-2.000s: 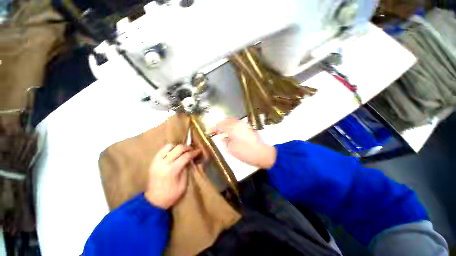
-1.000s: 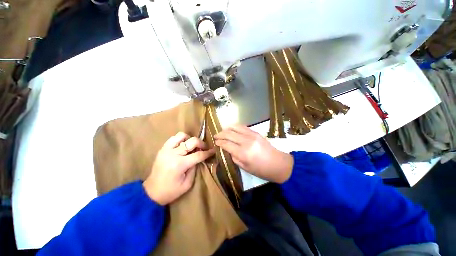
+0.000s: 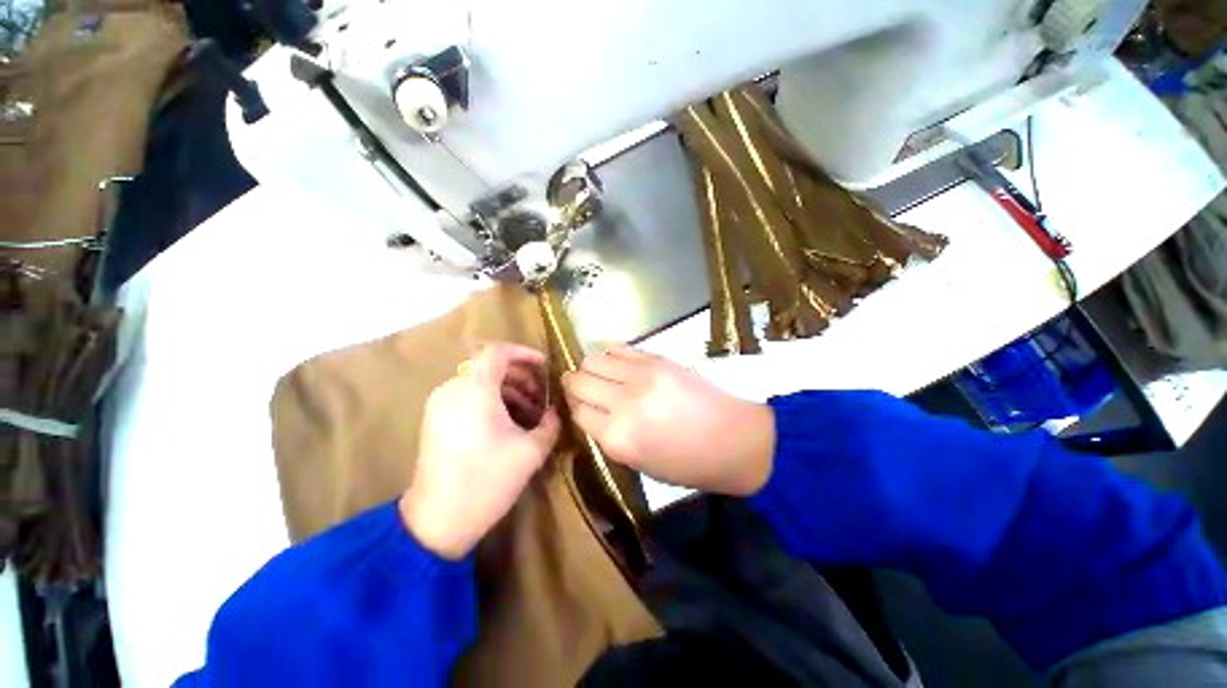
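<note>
A tan-brown fabric panel (image 3: 390,403) lies on the white table, its inner edge running under the presser foot (image 3: 536,265). A brown zipper with a gold line (image 3: 568,343) runs from the presser foot along that edge towards me. My left hand (image 3: 487,437) is curled over the panel edge, thumb and fingers pinching the fabric beside the zipper. My right hand (image 3: 659,414) holds the zipper strip from the right, fingertips on it close to my left fingers. The needle tip cannot be made out.
The white sewing machine (image 3: 606,67) spans the top. A zipper bundle (image 3: 781,229) fans over the bed behind the needle. A red-handled tool (image 3: 1033,222) lies at right, above a blue bin (image 3: 1029,376). Tied brown cloth (image 3: 47,430) hangs at left; grey-green cloth (image 3: 1171,303) is at right.
My left hand has turned, its thumb and fingers now making a rounded gap. My right hand stays at the zipper. The camera view has shifted; the panel lies much as before.
</note>
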